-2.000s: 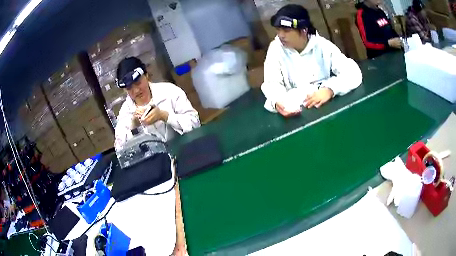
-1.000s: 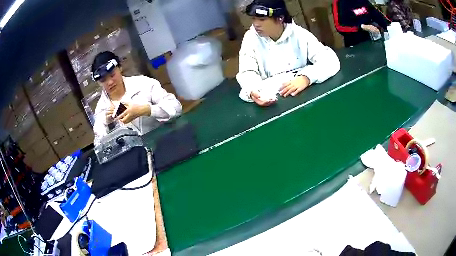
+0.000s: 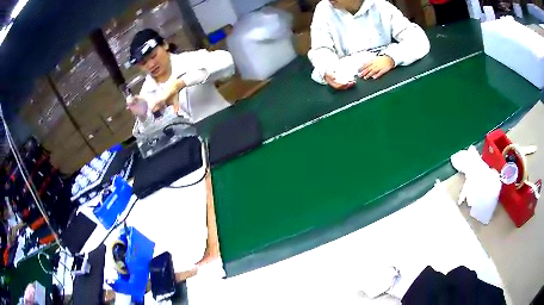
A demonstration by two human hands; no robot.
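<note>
A pale crumpled shape [image 3: 382, 283] lies at the bottom of the view on the white work cover [image 3: 322, 262]. It blends into the cover; I cannot tell whether it is the wiping cloth, a gloved hand or both. A black rumpled shape with two lobes [image 3: 453, 287], which looks like dark clothing, is just right of it, cut off by the bottom edge. No fingers of my left or right hand can be made out. No display unit shows near me.
The green conveyor belt [image 3: 358, 155] runs beyond the cover. A red tape dispenser [image 3: 514, 190] stands right, beside white cloth [image 3: 480, 187]. A blue tape dispenser [image 3: 136, 262] and a black handset [image 3: 161, 275] are at lower left. Two coworkers sit across; a black mat [image 3: 235, 137] lies between them.
The view has tilted down and shifted. More of the pale shape and black shape shows at the bottom. The left coworker has raised an arm across the chest; the dark object held earlier no longer shows clearly.
</note>
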